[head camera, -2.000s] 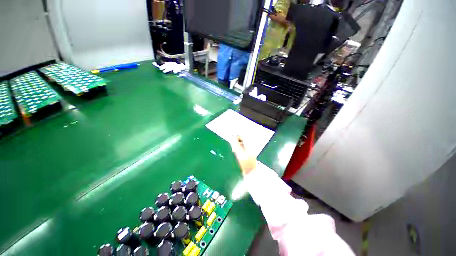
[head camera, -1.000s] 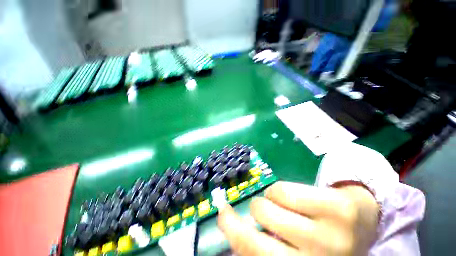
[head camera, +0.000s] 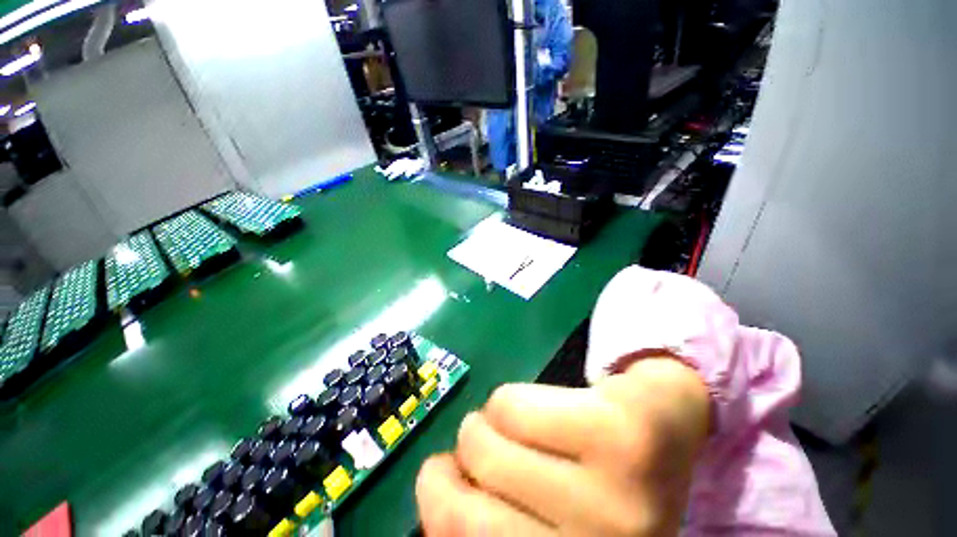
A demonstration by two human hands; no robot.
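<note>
A long circuit board (head camera: 425,404) lies component side up on the green bench, cut off by the bottom edge. Black capacitors (head camera: 315,430) stand on it in rows, with yellow components (head camera: 338,482) along its near edge. A white piece (head camera: 362,448) sits among them. My right hand (head camera: 561,456), bare with a pink sleeve, is large at the bottom centre, right of the board. Its fingers are curled with the back of the hand towards me; the palm and fingertips are hidden, so any held thing cannot be told. My left hand is not in view.
White paper (head camera: 514,257) with a dark pen-like line lies beyond the board, by a black bin (head camera: 556,205) holding white items. Green boards (head camera: 131,271) stand in a row at far left. An orange-red mat corner (head camera: 47,524) shows bottom left. A person in blue (head camera: 551,47) is behind.
My right hand has come back from the paper to beside the board, and its fingers are more curled than a second ago. The pen-like line on the paper now shows. The view has shifted.
</note>
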